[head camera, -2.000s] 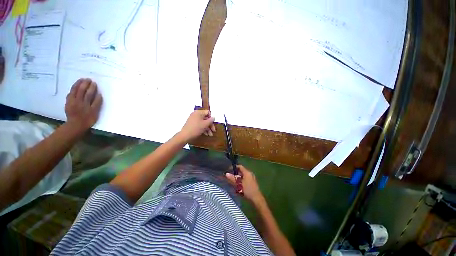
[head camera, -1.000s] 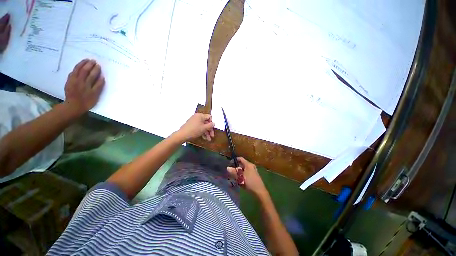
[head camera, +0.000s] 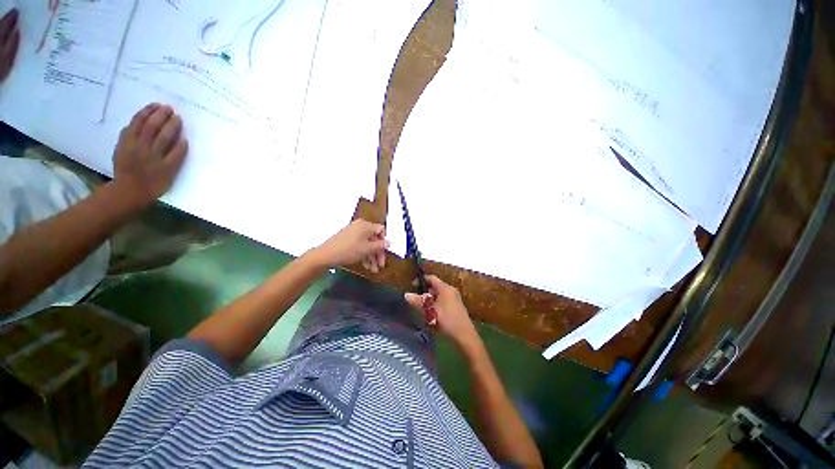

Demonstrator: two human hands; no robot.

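Note:
White plotted pattern paper covers most of the brown table, with a long curved gap of bare wood between two sheet edges. My left hand rests at the near table edge by the lower end of the gap, fingers curled; whether it holds a paper edge cannot be told. My right hand holds the shears by the red handles at the near edge. The dark blades point away from me over the paper's near edge and look closed or nearly so.
Another person's hand lies flat on the paper at left, another at the far left edge. Paper offcuts hang at the right corner beside a metal rail. A white hanger lies upper left. A cardboard box stands lower left.
The view has shifted and turned, so the table sits differently in it. My right hand and the shears have moved slightly up and left in view. Both hands stay near the table edge.

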